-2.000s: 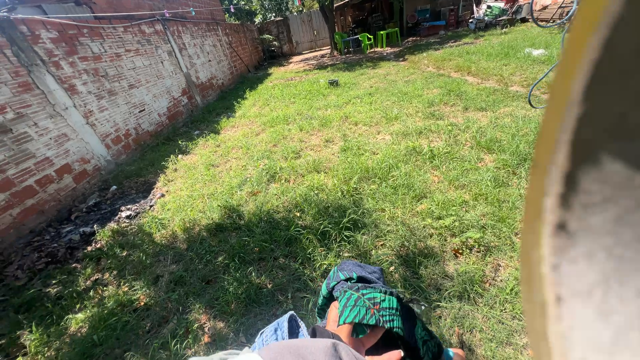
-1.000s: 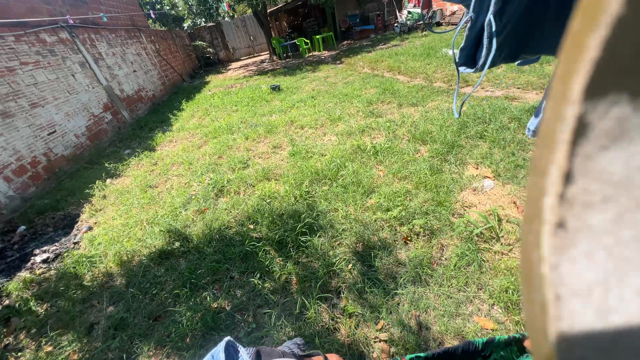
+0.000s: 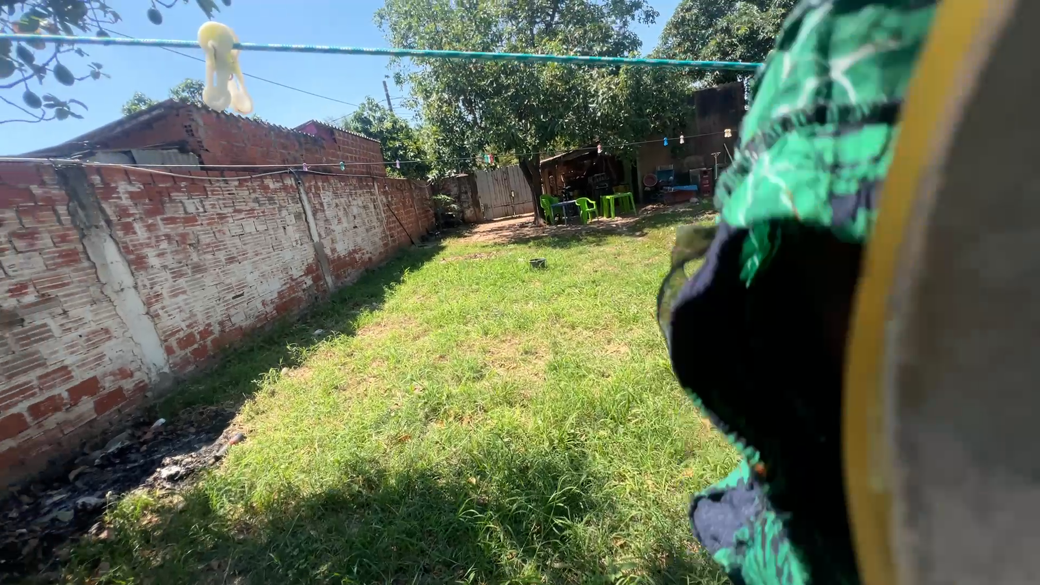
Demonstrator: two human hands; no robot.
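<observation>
A green and dark blue patterned garment (image 3: 821,154) hangs down at the right of the head view, its upper part level with a teal clothesline rope (image 3: 487,55). Whether it rests over the rope is hidden. A pale yellow clothespin (image 3: 219,69) is clipped on that rope at the upper left. Neither my left hand nor my right hand shows, so what they hold cannot be seen. A blurred, yellow-edged object (image 3: 959,325) very close to the camera covers the right side and part of the garment.
A brick wall (image 3: 203,244) runs along the left, with dark debris (image 3: 122,479) at its foot. Grass (image 3: 487,390) spreads ahead. Farther off are a second line with clothespins, a tree (image 3: 528,106), green plastic chairs (image 3: 587,209) and a wooden gate (image 3: 504,192).
The green garment, low in the view earlier, now hangs high at the right. The view has tilted up, bringing in the teal rope and clothespin. The hand parts seen low earlier are out of view.
</observation>
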